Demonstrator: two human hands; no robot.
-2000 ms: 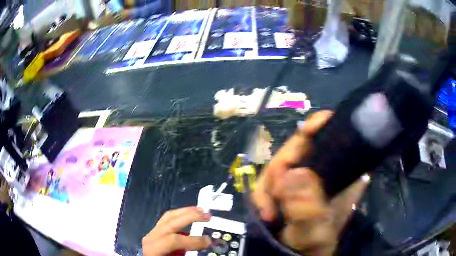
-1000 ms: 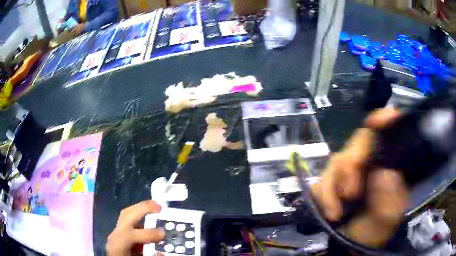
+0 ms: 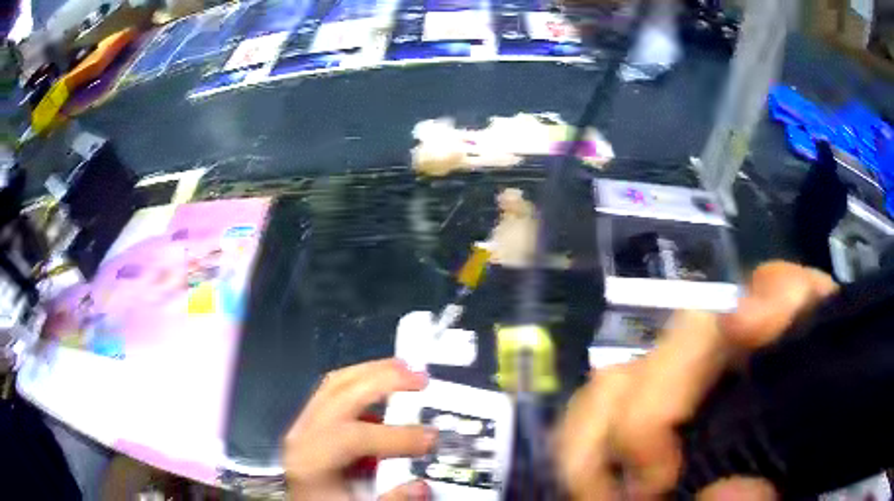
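Note:
A white toy body [image 3: 392, 475] with a dark panel ringed by pale circles lies on the bench at the bottom middle. My left hand [image 3: 343, 426] holds it by its left side, with fingertips on the panel. A white rounded piece [image 3: 453, 346] adjoins its top, with a small yellow-ended part [image 3: 472, 267] beyond it. My right hand [image 3: 676, 391] is blurred and grips the thick black electric screwdriver [image 3: 804, 391] at the lower right, away from the toy. The screwdriver's tip cannot be made out. Its blurred cord, with a yellow tie [image 3: 526, 358], runs upright beside the toy.
A screw feeder [image 3: 670, 294] stands behind my right hand. A metal post [image 3: 745, 108] and blue plastic pieces [image 3: 833, 127] are at the upper right. A pink printed sheet [image 3: 186, 294] lies left, with a dark device [image 3: 98, 201] beside it. Blue printed sheets [image 3: 343, 34] line the far side.
Since one second ago the view has shifted, and the feeder now shows further right. My right hand and the screwdriver are lower in the picture. The cord now hangs upright near the toy. My left hand still holds the toy.

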